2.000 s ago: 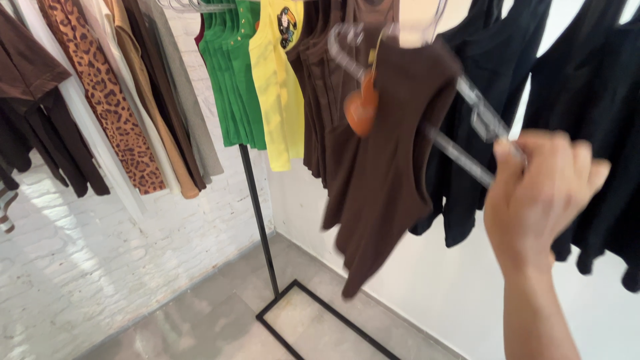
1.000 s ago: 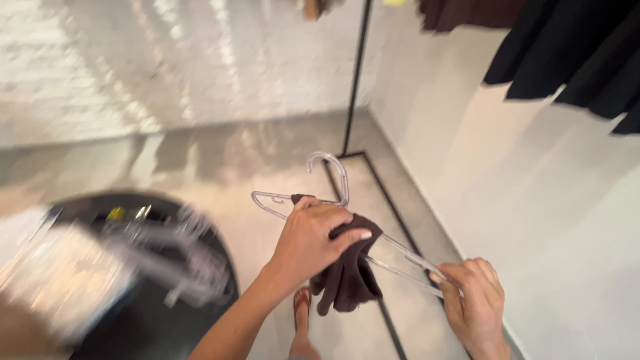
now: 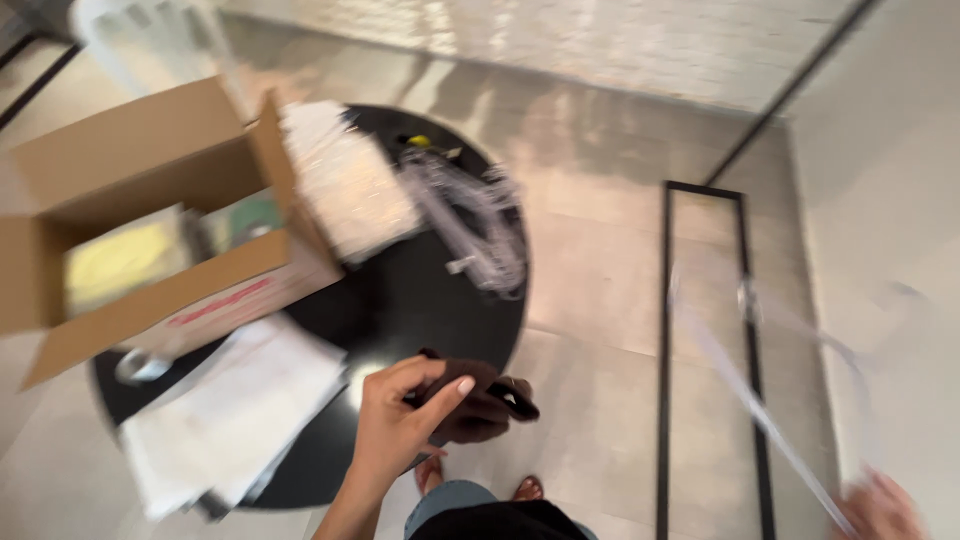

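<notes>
My left hand (image 3: 409,416) grips a bunched dark brown garment (image 3: 469,401) over the near right edge of a round black table (image 3: 420,315). At the lower right, blurred by motion, my right hand (image 3: 881,506) is closed on a clear plastic hanger (image 3: 757,409), which is off the garment. A pile of clear hangers (image 3: 472,225) lies on the right part of the table, beside a stack of plastic-wrapped packets (image 3: 349,180).
An open cardboard box (image 3: 172,217) holds a yellow item and a green one. White bags (image 3: 232,412) and a tape roll (image 3: 142,366) lie near it. The black rack base (image 3: 666,337) stands on the floor at right, by the wall.
The hanger, inside the brown garment a second ago, is now out of it and in my right hand, away to the right. The garment stays in my left hand. The view has swung left and down.
</notes>
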